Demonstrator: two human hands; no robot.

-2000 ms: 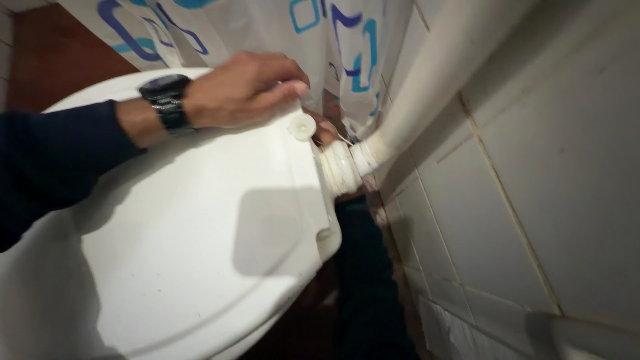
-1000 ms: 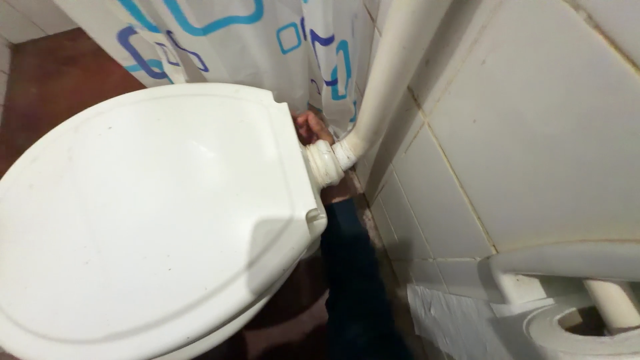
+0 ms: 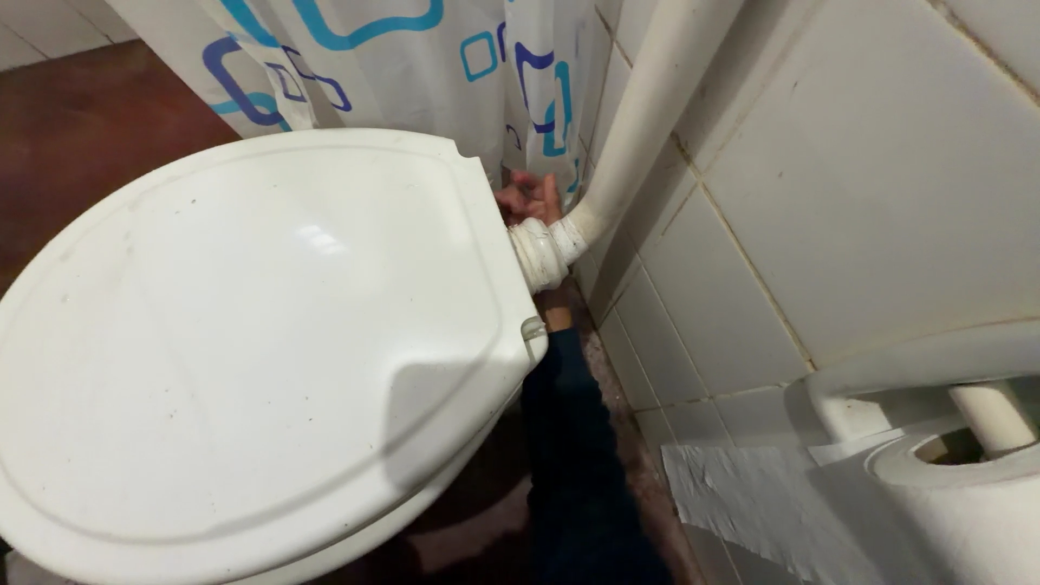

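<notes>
My right hand (image 3: 532,197) is behind the white flush pipe joint (image 3: 540,253), beside the rear edge of the closed toilet lid (image 3: 268,325). Its arm, in a dark blue sleeve, passes under the joint between the toilet and the tiled wall. Some fingers show, partly bent; the lid hides the rest, so I cannot tell whether they hold anything. A notch cuts the lid's far rear corner, and a small hinge part (image 3: 533,329) sits at the near one. My left hand is out of view.
A white shower curtain (image 3: 390,73) with blue squares hangs behind the toilet. The slanting white pipe (image 3: 650,106) runs up along the tiled wall (image 3: 877,203). A toilet paper roll (image 3: 959,504) is on its holder at the lower right. Reddish floor (image 3: 97,138) shows at the left.
My left hand, earlier on the lid's far rear corner, has left the view. The round white piece seen at that corner no longer shows. My right hand remains behind the pipe joint.
</notes>
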